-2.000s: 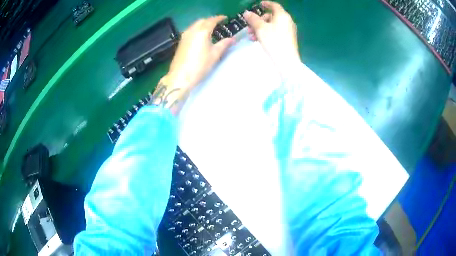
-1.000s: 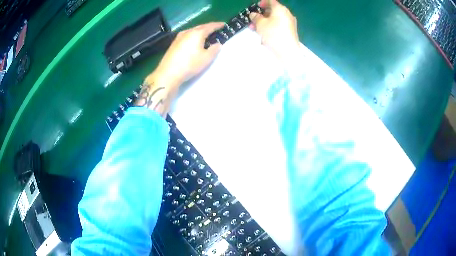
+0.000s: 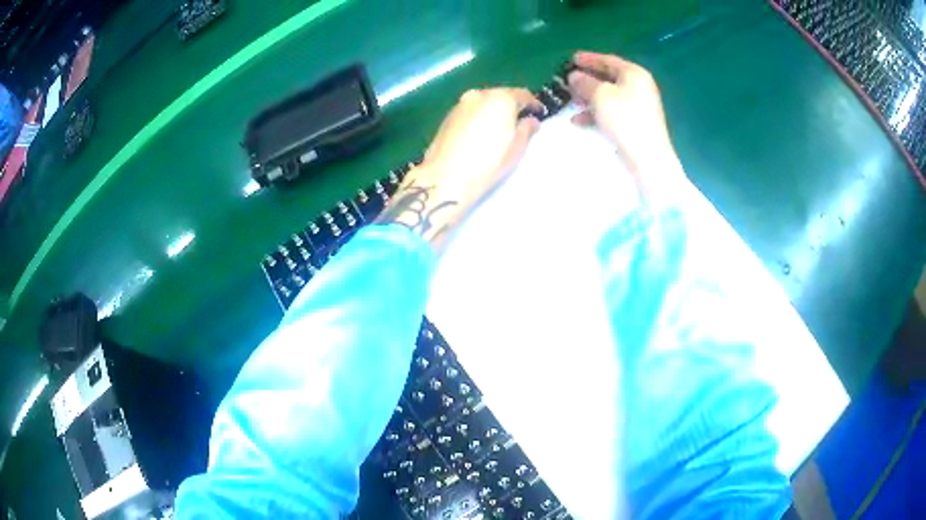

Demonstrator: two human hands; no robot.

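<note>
My left hand (image 3: 482,137) and my right hand (image 3: 621,102) hold a short dark circuit board strip (image 3: 549,100) between their fingertips at the far edge of the white sheet (image 3: 548,274). Part of the strip is hidden by my fingers. Circuit board panels (image 3: 457,437) with rows of small shiny parts lie beside and partly under the sheet, and my left forearm covers some of them. A black housing (image 3: 315,122) lies on the mat left of my left hand.
The white and black screw feeder (image 3: 104,437) stands at lower left, with a small black box (image 3: 70,330) behind it. Small dark boards (image 3: 200,14) lie at upper left. A red-edged tray or panel (image 3: 863,91) is at upper right.
Both hands and the strip now appear further right and lower in the picture. The view has shifted, and the housing and feeder also appear further right. The fingers are still on the strip.
</note>
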